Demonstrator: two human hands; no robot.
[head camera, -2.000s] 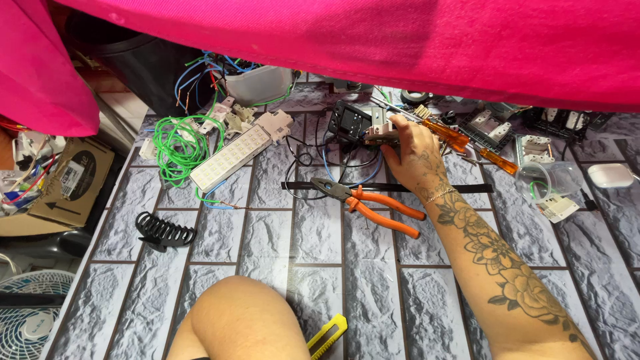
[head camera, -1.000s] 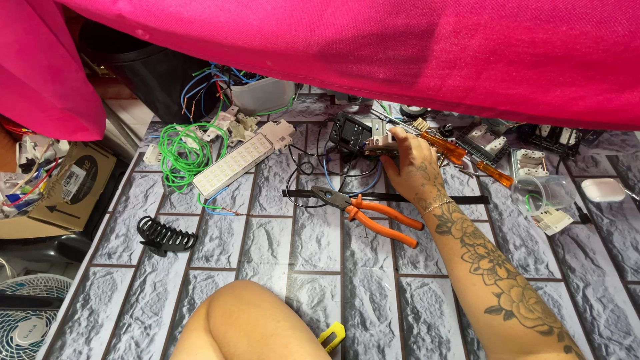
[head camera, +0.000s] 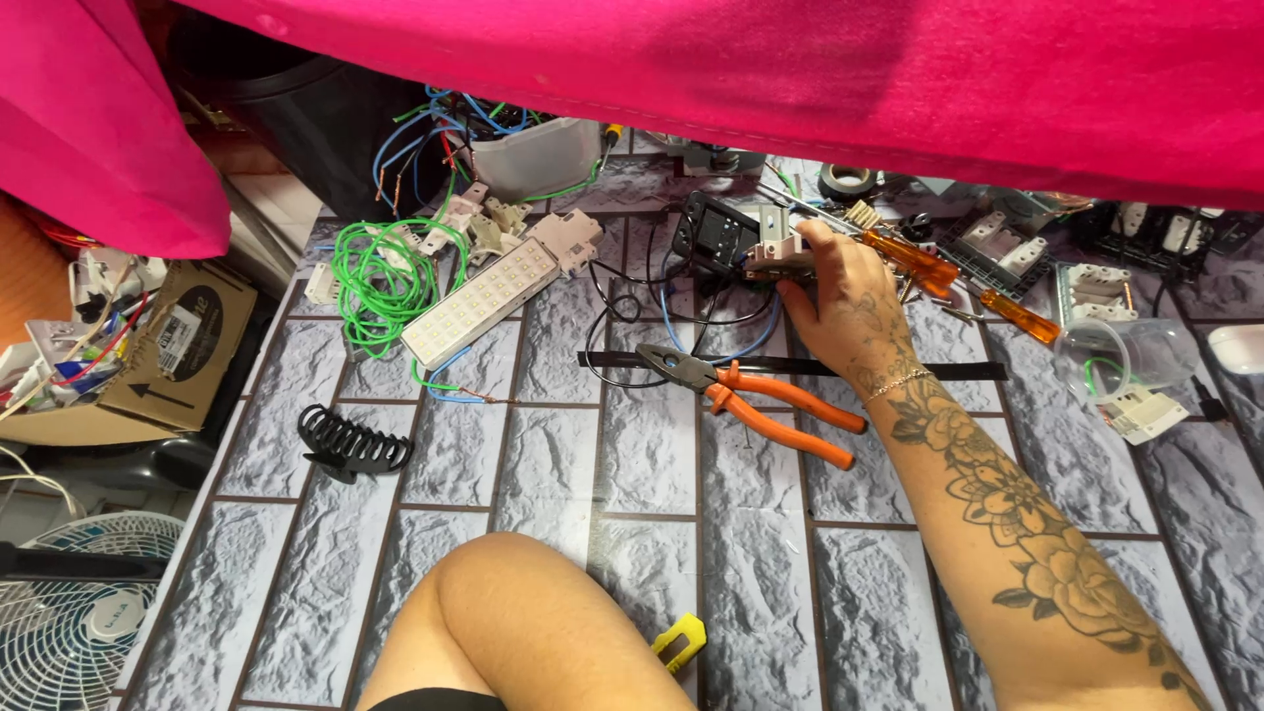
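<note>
My right hand (head camera: 851, 301) reaches to the back middle of the table, its fingers and thumb around a pale electrical module (head camera: 778, 247). Directly left of that module lies a black device with a small screen (head camera: 713, 233), with black and blue wires trailing in front. Pliers with orange handles (head camera: 755, 400) rest just in front of my hand, their jaws pointing left beside a strip of black tape (head camera: 948, 370). Farther left are a white LED light panel (head camera: 482, 304) and a coil of green wire (head camera: 380, 286). My left hand is out of view.
Screwdrivers with orange handles (head camera: 1022, 314), a clear plastic cup (head camera: 1091, 360) and socket modules (head camera: 1098, 286) lie at the right. A black hair claw clip (head camera: 355, 439) is at the left, a yellow tool handle (head camera: 681, 640) near my leg. Pink cloth (head camera: 750, 89) hangs across the top.
</note>
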